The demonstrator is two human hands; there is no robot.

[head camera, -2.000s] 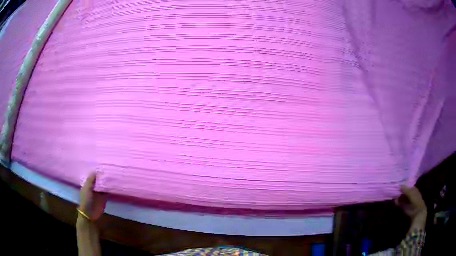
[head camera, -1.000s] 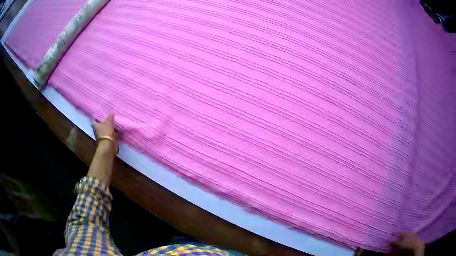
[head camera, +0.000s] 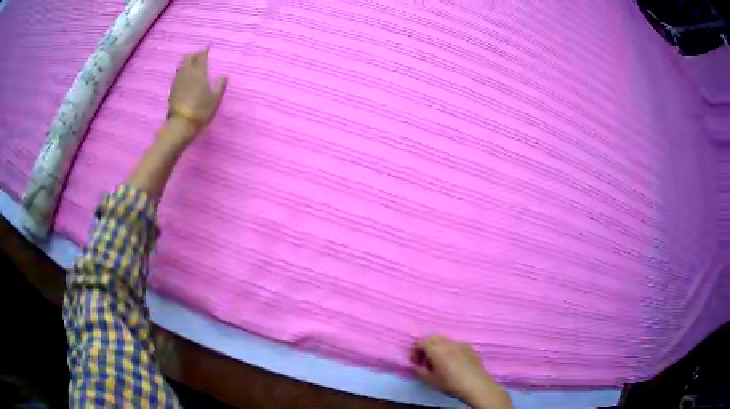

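A wide pink fabric ply (head camera: 384, 184) with fine darker lines covers most of the table. My left hand (head camera: 194, 92) is over the fabric at the upper left, fingers apart, holding nothing; whether it touches the cloth is hard to tell. My right hand (head camera: 448, 363) is at the near fabric edge, right of centre, with bent fingers at the edge; the fingertips are dark and a grip on the cloth cannot be made out. The near edge has a small ripple to the left of my right hand.
A long whitish roll with grey-green marks (head camera: 80, 112) lies across the fabric at the left. White underlay paper (head camera: 240, 339) shows along the near edge, above the brown table edge (head camera: 208, 371). A dark shape (head camera: 696, 24) is at the top right corner.
My left hand has left the near edge and moved up over the fabric. My right hand has moved left along the edge. The view has shifted.
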